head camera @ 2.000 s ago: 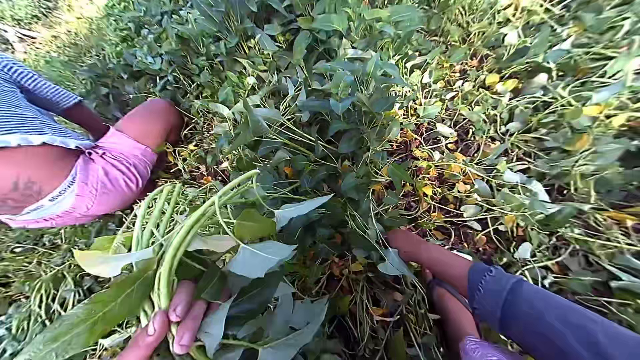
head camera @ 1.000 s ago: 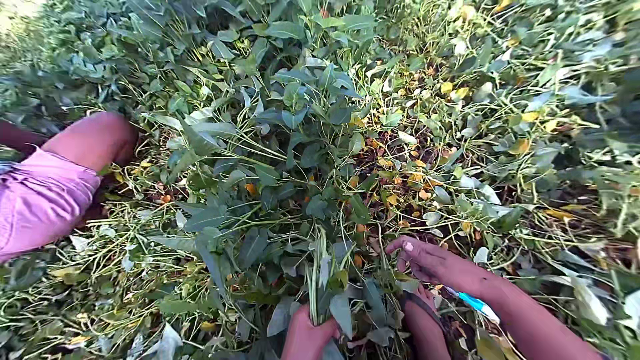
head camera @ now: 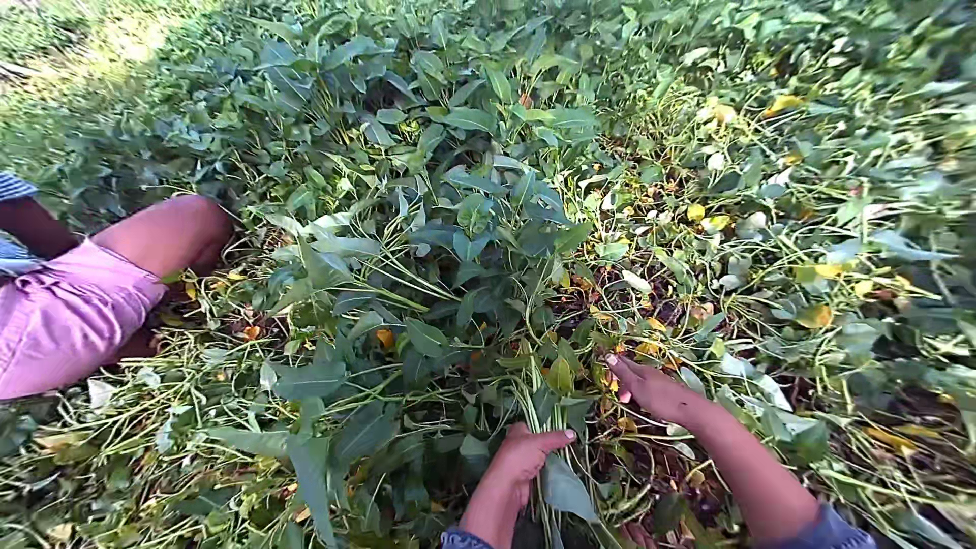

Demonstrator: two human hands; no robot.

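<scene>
My left hand (head camera: 522,454) is wrapped around a bunch of long green leafy stems (head camera: 540,408) at the lower middle, its thumb lying across them. To its right, my right hand (head camera: 648,387) reaches low among the plants, near yellowed leaves on the ground; its fingertips are partly hidden, and whether it grips anything is unclear. Upright broad-leaved green plants (head camera: 465,252) stand just beyond both hands.
At the left edge another person sits or crouches, with a bent knee (head camera: 171,229) and pink shorts (head camera: 76,316) in view. Cut or fallen stems (head camera: 198,442) and yellow leaves (head camera: 816,316) cover the ground on both sides.
Two seconds ago my left hand held a stem bunch raised at the lower left; now it is low at the middle with stems in it. My right hand stays low on the right.
</scene>
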